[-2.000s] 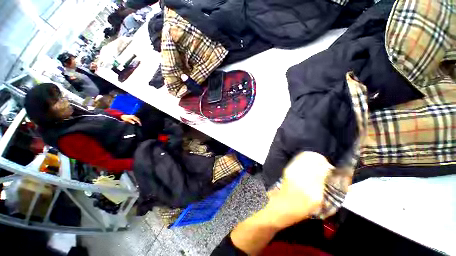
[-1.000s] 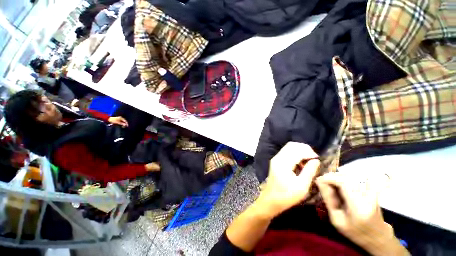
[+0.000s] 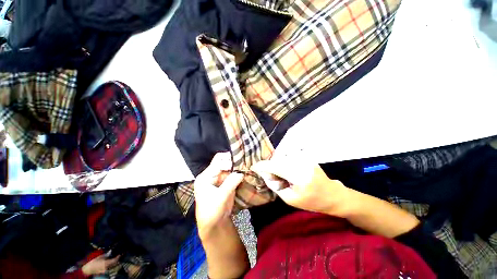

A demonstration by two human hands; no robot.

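A black jacket (image 3: 199, 122) with beige check lining (image 3: 321, 46) lies on the white table. Its narrow check placket (image 3: 240, 117) runs down toward me, with one dark button (image 3: 225, 103) on it. My left hand (image 3: 215, 190) pinches the placket's near end between thumb and fingers. My right hand (image 3: 297, 182) is closed at the same spot, from the right, its fingertips on the fabric. A small dark thing shows between the fingertips; I cannot tell if it is a button. No needle can be made out.
A red plaid tray (image 3: 117, 144) with small items and a black block (image 3: 92, 128) is on the white table (image 3: 163, 155) at left. More jackets (image 3: 43, 90) lie beyond it. Another person's hand (image 3: 99, 264) is at lower left, near a blue crate (image 3: 191, 256). Dark garments (image 3: 441, 185) are below right.
The view has turned, so the jacket and placket now lie more centrally. Both hands have come together on the placket's near end. The button on the placket now shows.
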